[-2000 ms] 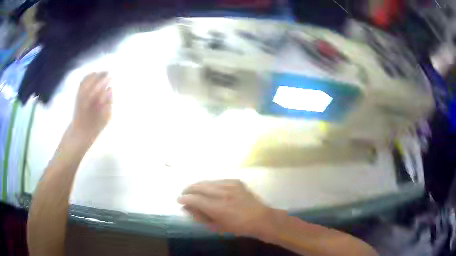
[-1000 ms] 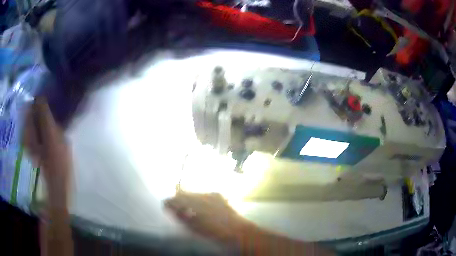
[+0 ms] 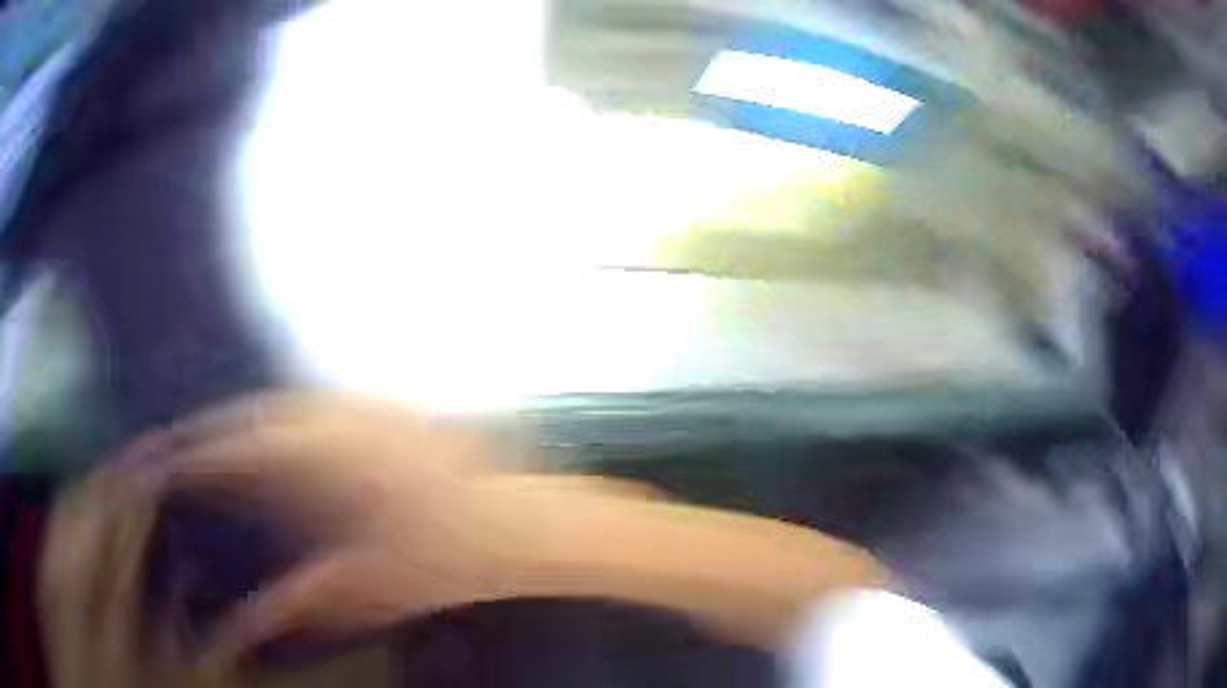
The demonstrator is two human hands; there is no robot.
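The frame is strongly blurred. Dark cloth covers the left part of the white machine table and reaches down to its front edge. My right hand reaches across to the lower left, over the front edge, its fingers around a dark patch that looks like cloth. My left hand is at the far lower left, close to the right fingertips, partly cut off and smeared. Whether either hand grips the cloth cannot be told.
The sewing machine's blue-green panel with its bright screen is at the top right. Strong glare whitens the middle of the table. The green front edge crosses the view. A white patch lies at my right forearm.
The view has tilted down, so the machine sits higher. My right hand has moved from the table's middle to the lower left, near my left hand. Dark cloth now reaches the front edge.
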